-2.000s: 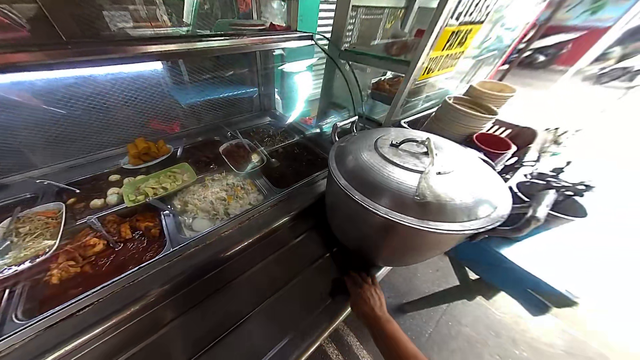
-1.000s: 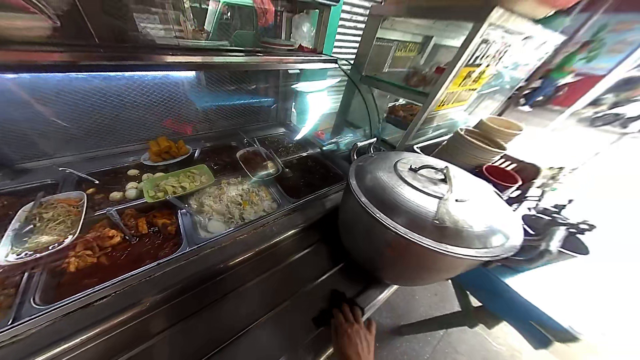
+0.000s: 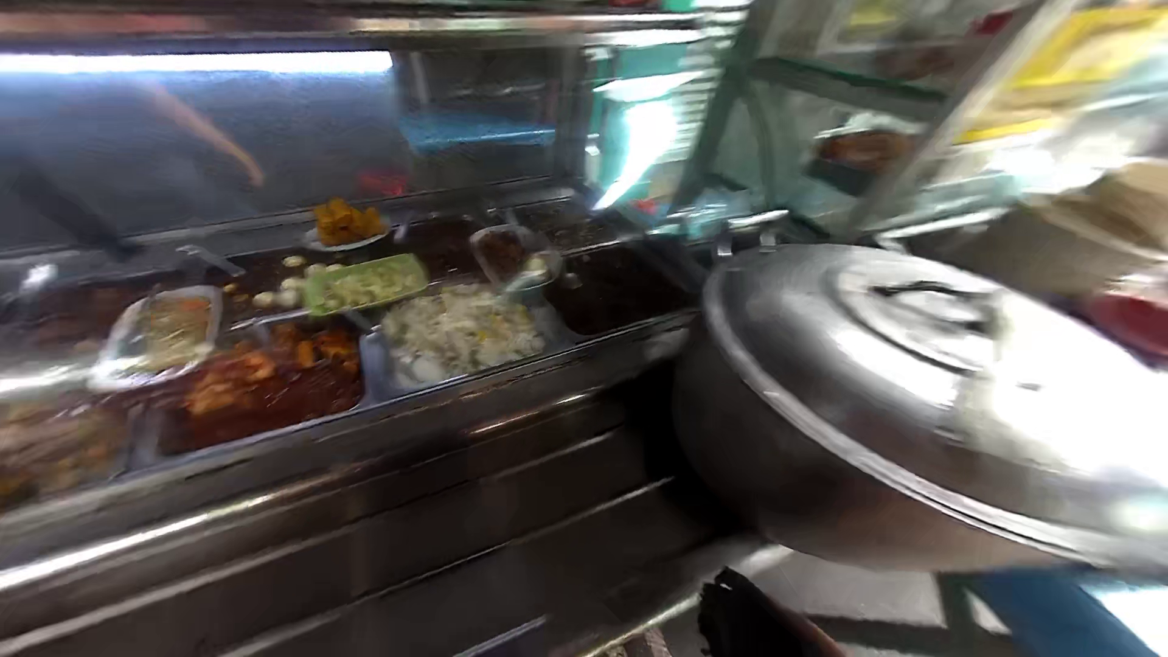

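At the bottom edge, right of the middle, a dark cloth [image 3: 744,611] hangs over the counter's edge, with a narrow, blurred part of my right hand [image 3: 810,635] beside it. The cloth appears to be in that hand, but the fingers are hidden. A large lidded metal pot [image 3: 821,456] stands just above and to the right, apart from the cloth. Its lid has a handle with a pale plastic or cloth piece [image 3: 1013,383] on it. To the left runs the stainless steel ledge [image 3: 438,538] of a food display. My left hand is out of view.
Behind the ledge, metal trays hold red stew [image 3: 274,383], white vegetables [image 3: 461,330] and dark dishes. A green dish [image 3: 365,283] and a white dish [image 3: 164,338] rest over them. Right are stacked bowls [image 3: 1086,210], a red container [image 3: 1131,319] and a blue bench [image 3: 1031,607].
My right hand, with the dark cloth, has moved down along the counter's edge, away from beneath the pot, and is now mostly out of frame. The view has swung and blurred.
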